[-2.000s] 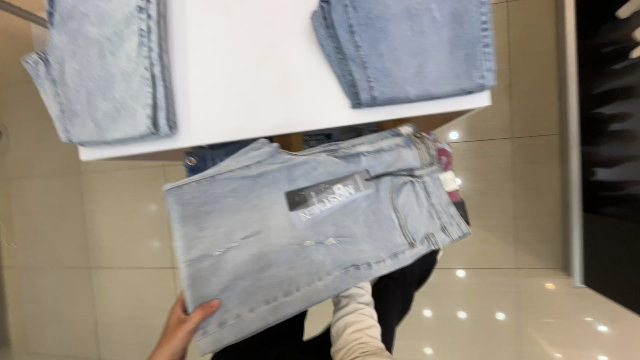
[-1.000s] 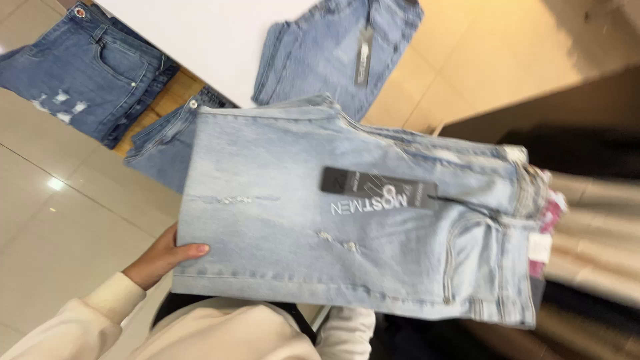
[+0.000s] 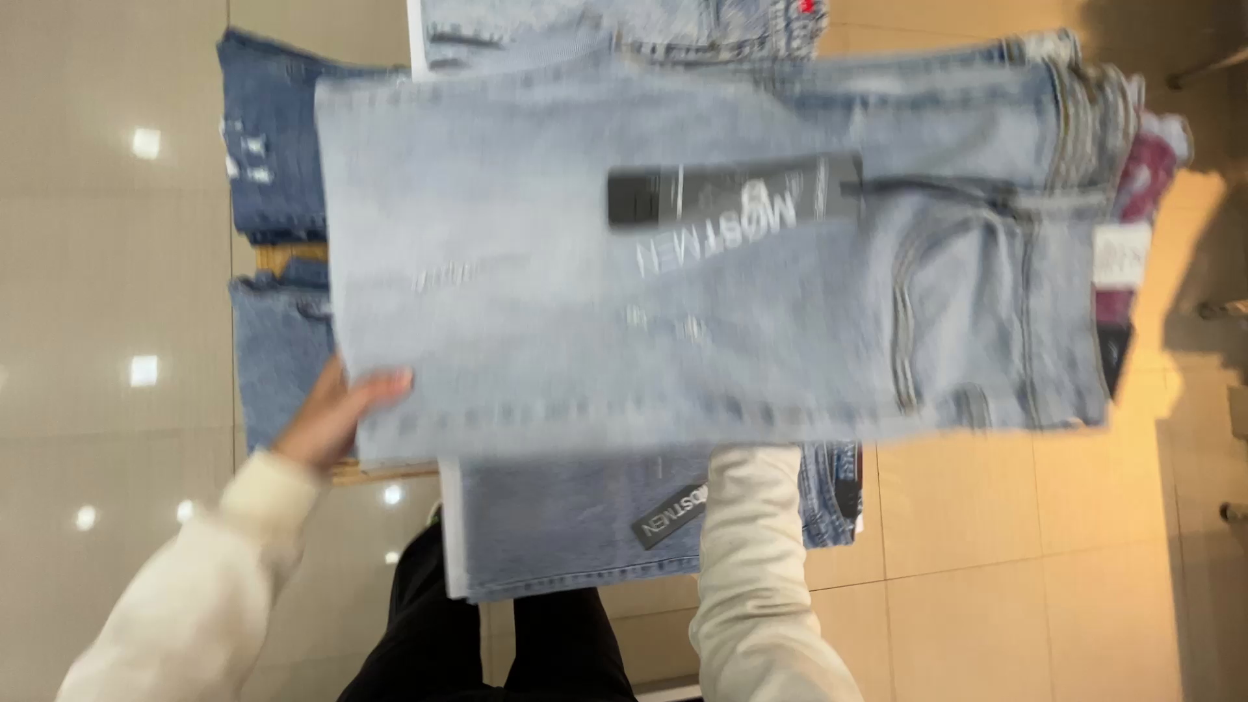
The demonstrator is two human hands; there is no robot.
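Note:
A folded stack of light blue jeans [image 3: 546,253] spans the middle of the head view, waistbands to the right, a dark hang tag [image 3: 731,195] with writing lying on top. My left hand [image 3: 336,409] grips the lower left corner of the stack, thumb on top and fingers underneath. The right sleeve [image 3: 756,556] runs up beneath the stack's lower edge; my right hand itself is hidden under the jeans, so its grip does not show. A white label [image 3: 1119,255] and maroon cloth show at the waist end.
Darker folded jeans [image 3: 278,136] and mid-blue jeans [image 3: 283,361] lie on a wooden surface at the left. Blue jeans with a tag [image 3: 585,526] lie below the held stack, grey-blue jeans [image 3: 721,24] above it. Tiled floor [image 3: 975,546] surrounds the display.
The held jeans have come over a different part of the display, with other folded jeans now below and above them. The view has turned and shifted strongly. My left hand keeps its corner.

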